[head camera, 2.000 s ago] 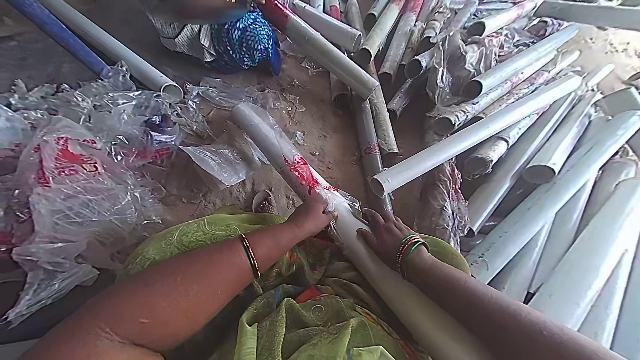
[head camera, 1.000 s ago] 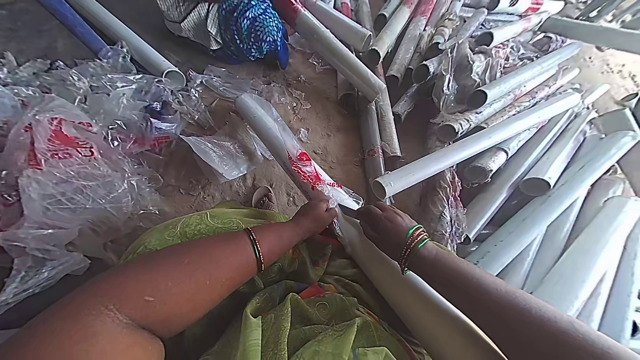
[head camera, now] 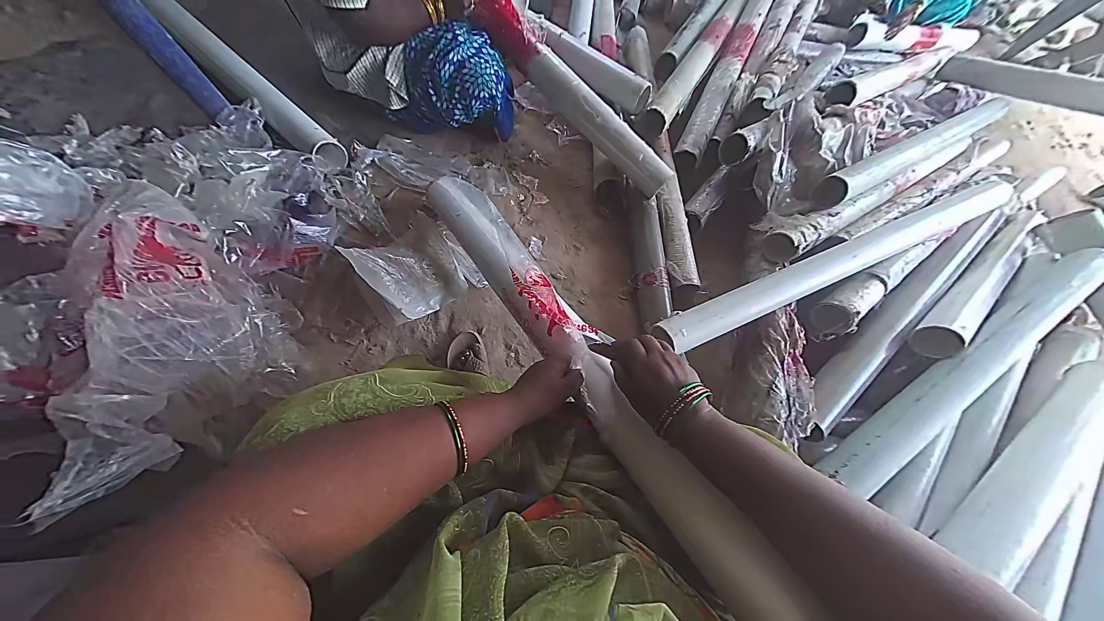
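A pale plastic pipe (head camera: 664, 483) runs from the lower right over my lap to the centre, its far half covered by clear plastic film (head camera: 496, 250) with red print. My left hand (head camera: 549, 384) is closed on the film at the pipe's left side. At the pipe's right side is my right hand (head camera: 651, 371), fingers bent over what looks like a small thin dark thing, perhaps a blade, at the film's edge. Its grip is partly hidden. The end of another white pipe (head camera: 828, 267) lies just beyond my right hand.
Crumpled clear plastic wrapping (head camera: 190, 319) is heaped on the left. Many pipes (head camera: 957, 388) lie piled on the right and at the back. A blue pipe (head camera: 168, 60) and a grey pipe (head camera: 250, 82) lie at the upper left. Another person (head camera: 457, 73) in blue patterned cloth is at the top.
My right hand has moved from lying spread on the pipe to the film's edge, close to my left hand, with its fingers now bent. The pipe stays across my lap.
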